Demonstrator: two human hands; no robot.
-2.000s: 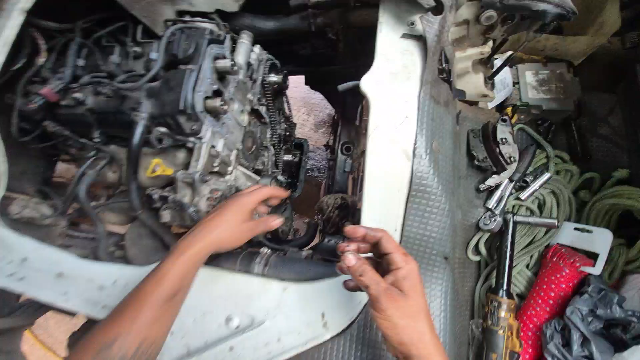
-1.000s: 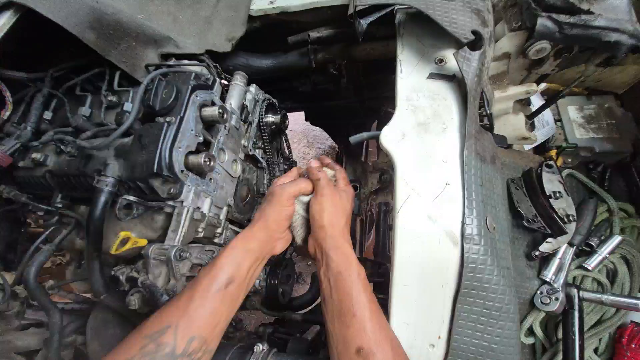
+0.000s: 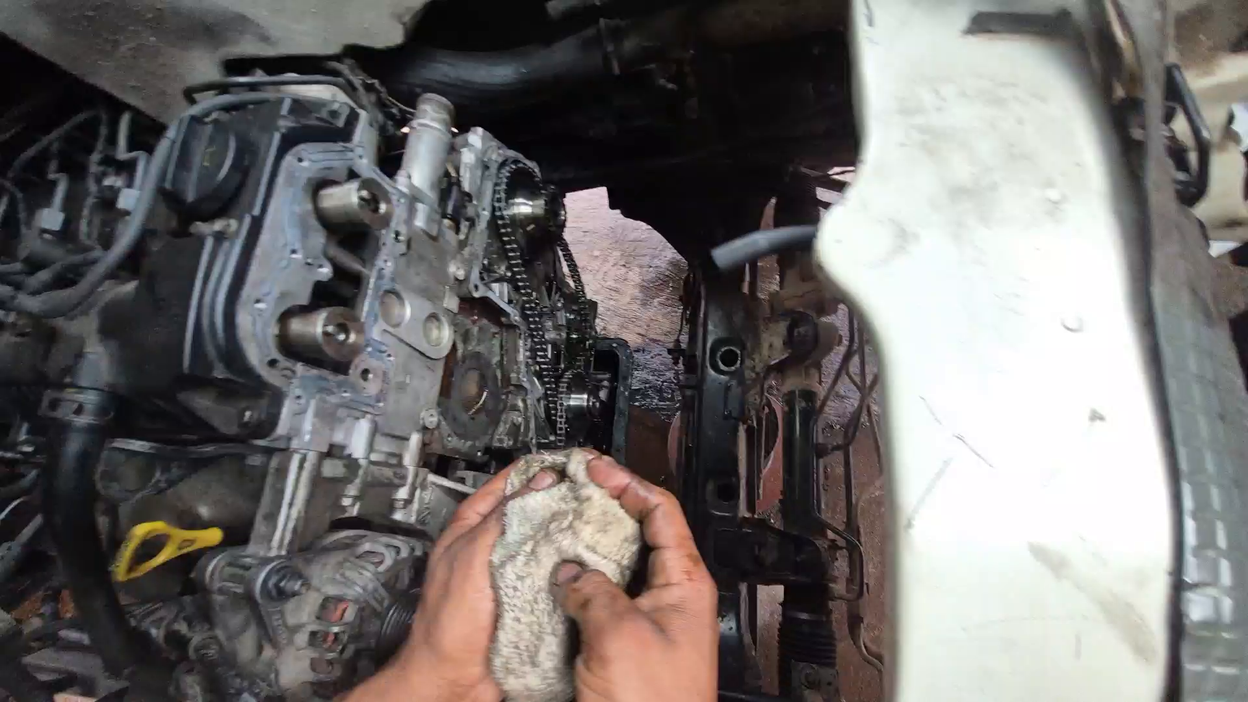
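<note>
A dirty pale cloth [image 3: 546, 556] is bunched between both hands at the lower middle. My left hand [image 3: 463, 585] grips its left side, the thumb on top. My right hand [image 3: 648, 585] grips the right side, its thumb pressed into the cloth. Whether anything is wrapped inside cannot be seen. Just above the hands stands the open end of a car engine, with a timing chain [image 3: 526, 292] running from an upper sprocket [image 3: 534, 210] to a lower sprocket [image 3: 580, 402]. Two metal shaft ends [image 3: 327, 334] show in the cylinder head to the left.
A yellow dipstick handle [image 3: 166, 548] and a black hose [image 3: 83, 517] are at the left, near an alternator [image 3: 331, 604]. A white body panel [image 3: 1014, 341] runs down the right side. A cut hose end [image 3: 765, 246] sticks out from it above a black metal frame [image 3: 717, 429].
Two seconds ago the hands were apart, with no cloth visible; one second ago they were together around it. The view is now closer to the engine.
</note>
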